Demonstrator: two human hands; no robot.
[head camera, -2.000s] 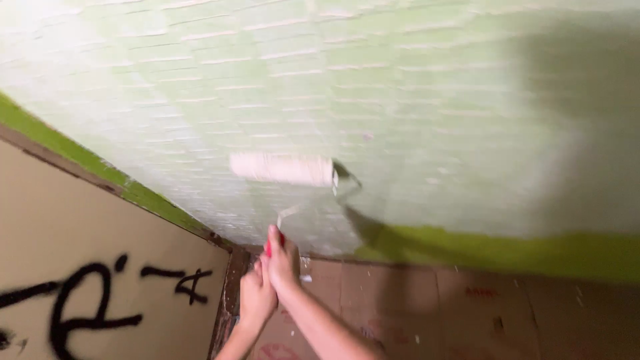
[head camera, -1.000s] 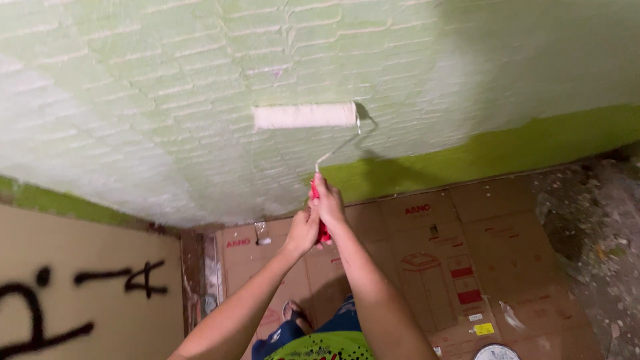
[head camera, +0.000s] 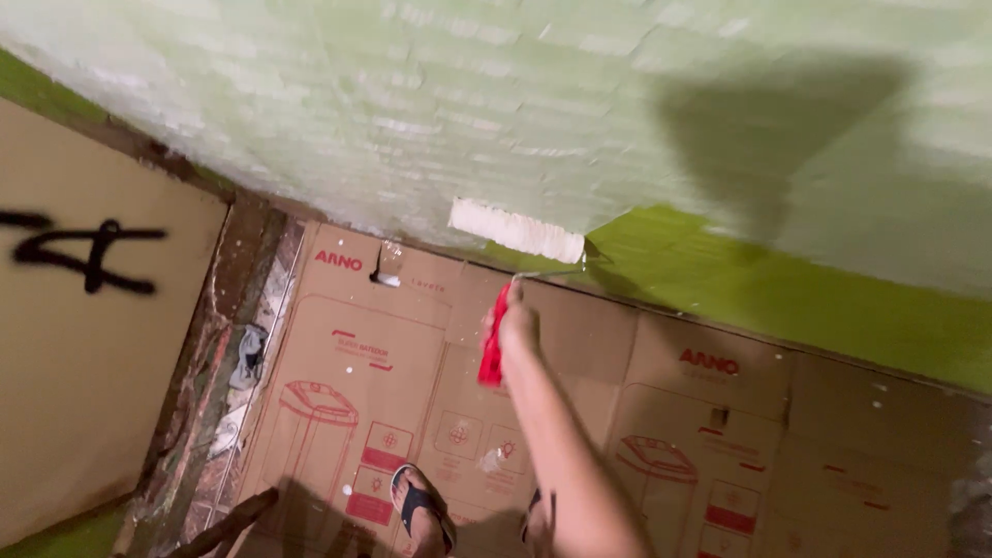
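My right hand is closed around the red handle of a paint roller. The roller's white cover lies along the bottom of the wall, close to the cardboard edge, and its wire frame bends round at the right end. Pale, uneven paint covers most of the wall over green. A brighter green band runs low on the wall, to the right of the roller. My left hand is not plainly in view.
Printed cardboard sheets cover the floor; my sandalled foot stands on them. A beige panel with black painted marks is at left. Beside it lie a grey cloth and, lower, a dark, long thing I cannot identify.
The roller has moved down the wall to its bottom edge. Both hands were on the handle earlier; now only my right hand is seen on it.
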